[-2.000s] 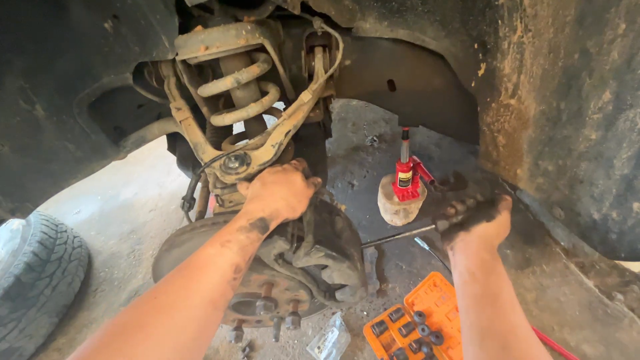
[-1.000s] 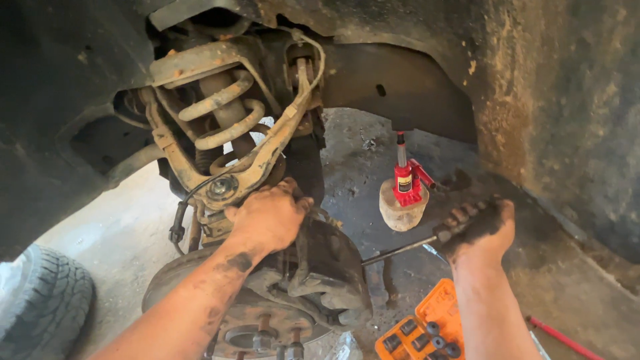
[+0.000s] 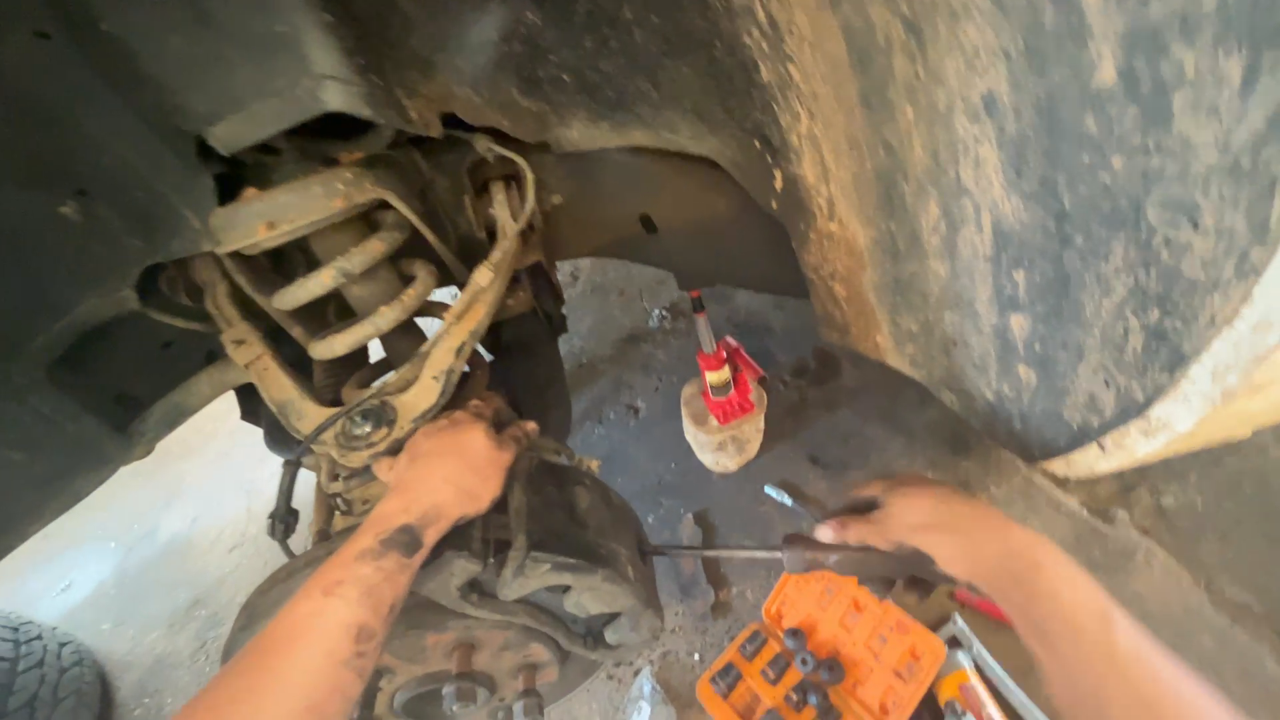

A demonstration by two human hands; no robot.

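Note:
My left hand (image 3: 455,465) is closed on the upper part of the steering knuckle, just below the ball-joint end of the rusty upper control arm (image 3: 475,300); its fingertips are partly hidden. My blurred right hand (image 3: 910,520) is over the dark handle (image 3: 860,560) of a long metal bar, its fingers near a slim silver-tipped tool (image 3: 785,497). Whether it grips either one is unclear. The bar's shaft (image 3: 715,552) reaches left to the brake assembly (image 3: 570,580). The coil spring (image 3: 350,270) shows behind the control arm.
A red bottle jack (image 3: 725,385) stands on a round pale block (image 3: 722,440). At the lower right lies an open orange socket case (image 3: 860,640) with several sockets, beside a can (image 3: 965,690). A tyre (image 3: 45,665) is at lower left. The fender (image 3: 1030,220) hangs at right.
My right hand has shifted down from its grip around the bar's handle, and the handle sits lower. My left hand stays at the knuckle.

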